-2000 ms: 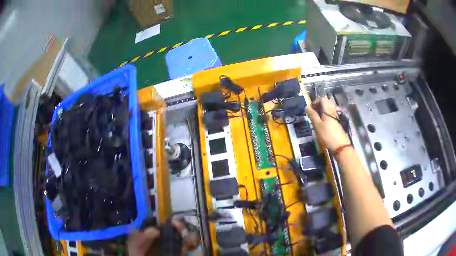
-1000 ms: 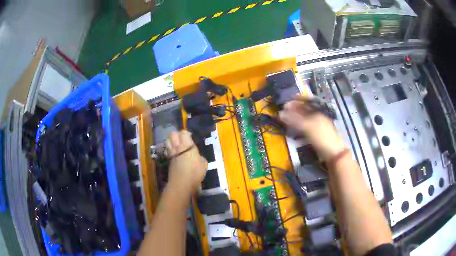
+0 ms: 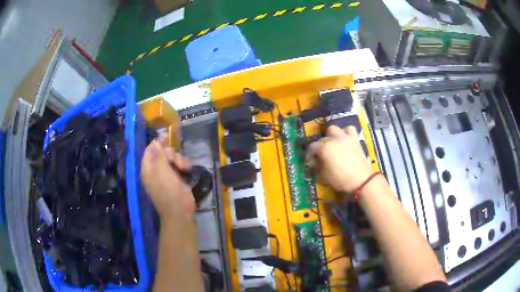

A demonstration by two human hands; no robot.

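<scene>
The orange fixture tray (image 3: 285, 85) holds black adapters (image 3: 249, 237) in rows either side of a green connector board (image 3: 300, 171). An empty socket (image 3: 246, 207) shows in the left row. My right hand (image 3: 339, 159) is over the right row, its bent fingertips at a dark cord beside the board; the hand hides the sockets beneath. My left hand (image 3: 168, 182) is above the gap between the basket and the tray, fingers curled near a dark shape; whether it holds anything cannot be told.
A blue basket (image 3: 132, 171) heaped with black adapters stands left. A dark round part (image 3: 200, 181) lies in the conveyor gap. A perforated metal plate (image 3: 470, 165) is right of the tray. A light-blue stool (image 3: 219, 52) and a grey machine (image 3: 439, 34) stand beyond.
An adapter now sits in the left row's third socket. My left hand has moved left from the tray edge toward the basket. My right hand has shifted toward the connector board.
</scene>
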